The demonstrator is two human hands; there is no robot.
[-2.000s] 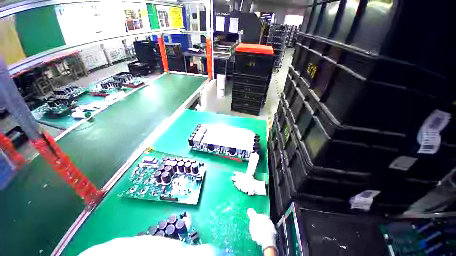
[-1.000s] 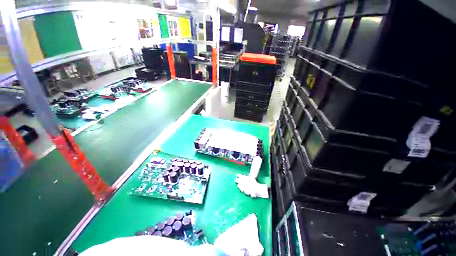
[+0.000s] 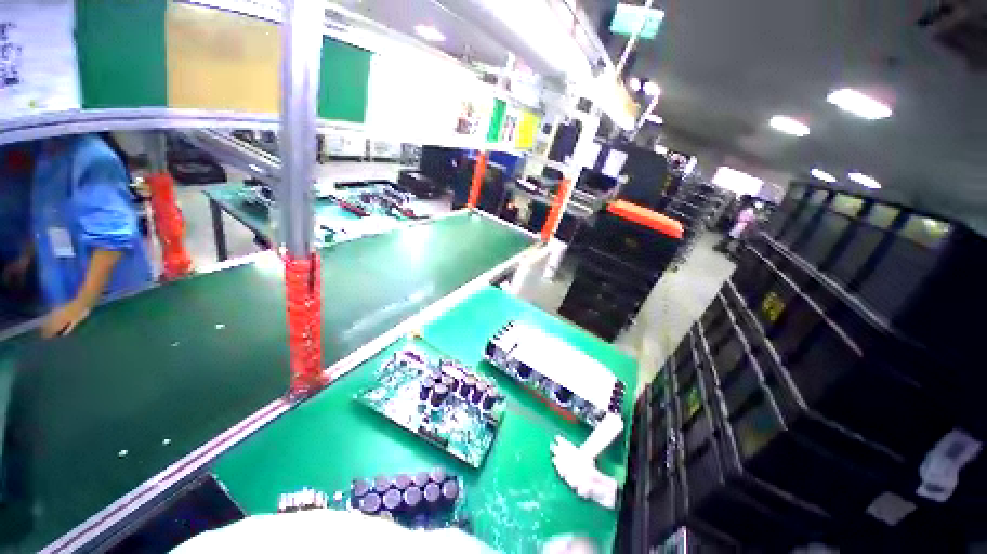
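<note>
A green circuit board (image 3: 433,406) with upright black capacitors lies on the green bench mat (image 3: 271,460). Nearer me, a second board with a row of capacitors (image 3: 406,492) is partly hidden by a large white shape at the bottom edge. A long board assembly with a white cover (image 3: 557,363) lies at the far right. A white tube (image 3: 603,434) lies against a crumpled white glove or cloth (image 3: 581,473). A small blurred white patch, seemingly my gloved right hand (image 3: 568,544), is cut off by the bottom edge. My left hand is not in view.
A green conveyor (image 3: 195,346) runs along the left, with a post wrapped in red film (image 3: 304,325). A person in blue (image 3: 87,222) stands beyond it, a hand over its far edge. Black crates (image 3: 758,400) are stacked at right. A dark panel (image 3: 179,525) is at bottom left.
The view has swung left and tilted, bringing the person in blue into view. My right hand has dropped to the bottom edge. The boards on the bench look unmoved.
</note>
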